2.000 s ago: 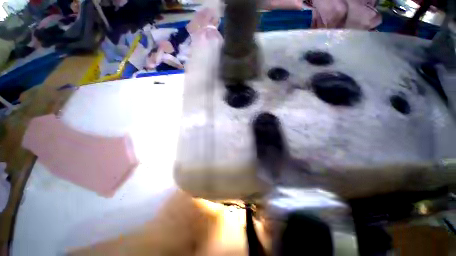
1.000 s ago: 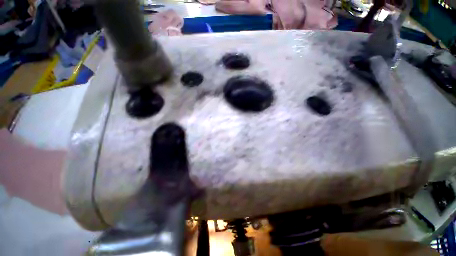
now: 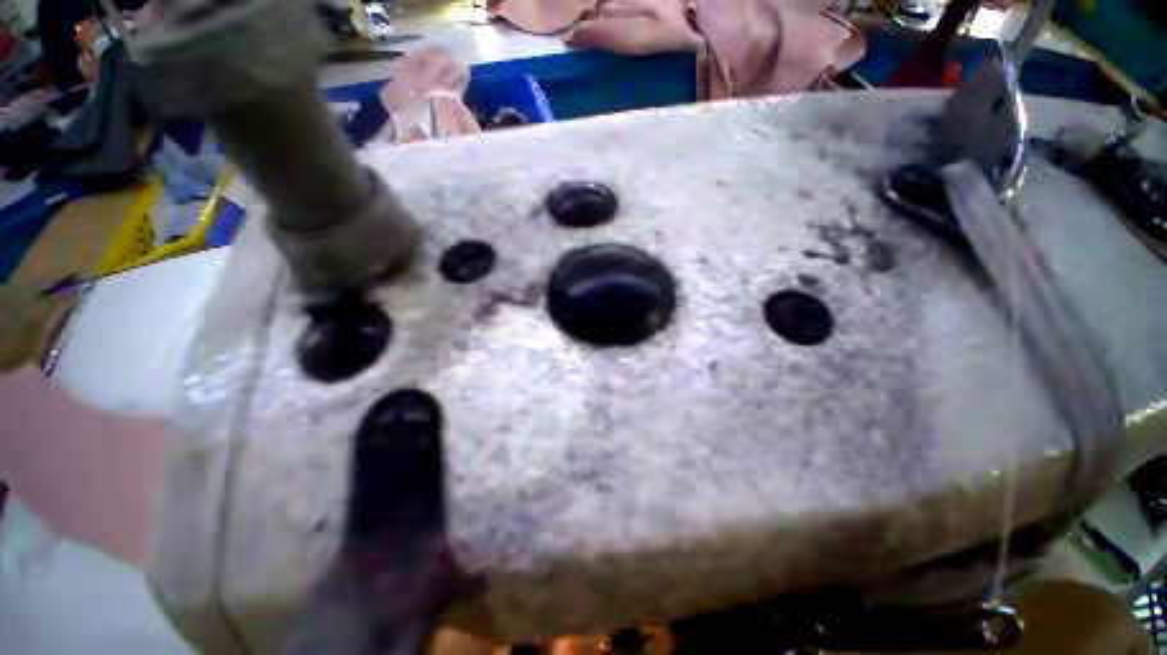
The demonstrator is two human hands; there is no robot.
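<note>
The white, speckled sewing machine head (image 3: pixel 717 422) fills most of the view and hides the needle area. A pink fabric piece (image 3: pixel 83 461) lies on the white table at the left, partly behind the head. A rounded, skin-toned shape, apparently part of my right hand (image 3: pixel 1078 622), shows at the bottom right, cut off by the edge; its fingers are hidden. My left hand cannot be made out; only a small orange-lit patch shows under the head. A pale thread (image 3: pixel 1011 473) runs down to a small metal ring (image 3: pixel 1001 624).
A grey knobbed post (image 3: pixel 301 179) rises from the head's top left. A grey strap-like band (image 3: pixel 1043 301) crosses its right side. Behind are pink pieces (image 3: pixel 774 49) and a yellow-edged tray (image 3: pixel 133 224) of scraps. A blue lattice basket edge shows at the lower right.
The view has shifted right and then tilted up, so the head fills more of it. The blurred left hand seen at the lower left is gone from sight, and the lit needle area is now mostly hidden.
</note>
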